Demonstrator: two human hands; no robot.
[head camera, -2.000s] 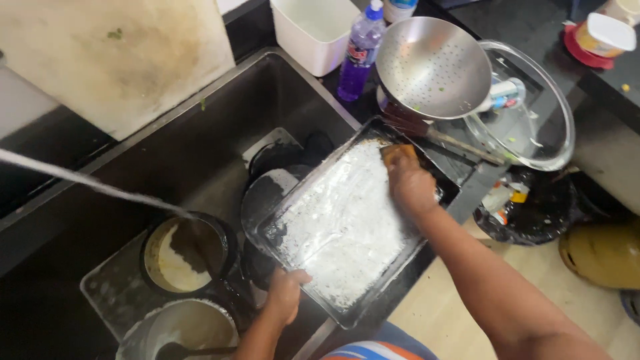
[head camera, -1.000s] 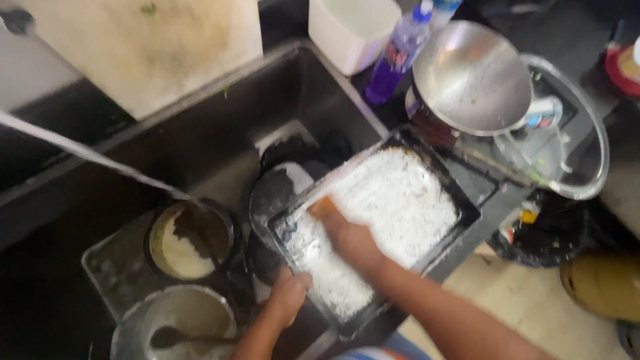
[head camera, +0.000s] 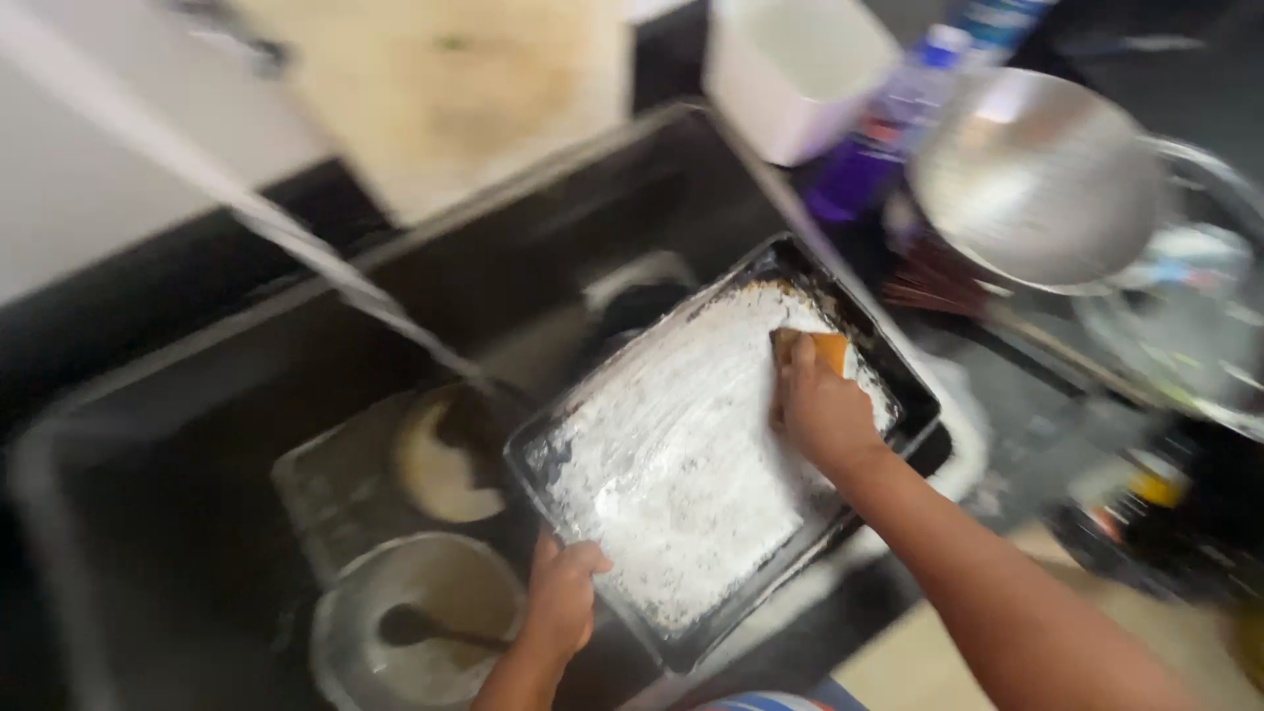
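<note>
A dark rectangular baking tray (head camera: 681, 464), its inside coated with white residue or foam, is tilted over the sink's right edge. My left hand (head camera: 568, 592) grips the tray's lower-left rim, thumb on top. Pressed to the coated surface near the upper-right end, my right hand (head camera: 825, 400) holds an orange sponge (head camera: 832, 353). Brown and dark burnt marks show along the tray's far edge. Water (head camera: 326, 257) streams from the upper left into a dark pot (head camera: 449, 464) in the sink, left of the tray.
A bowl (head camera: 395, 583) with a spoon (head camera: 405, 627) stands low in the sink (head camera: 227, 346). Right of it are a white tub (head camera: 800, 89), a purple liquid bottle (head camera: 859, 158), a metal colander (head camera: 1037, 188) and a glass lid (head camera: 1175, 326). A cutting board (head camera: 464, 79) leans behind.
My right hand with the sponge has moved from the tray's left part, one second ago, to its upper-right end. My left hand keeps its hold on the rim. The view has shifted.
</note>
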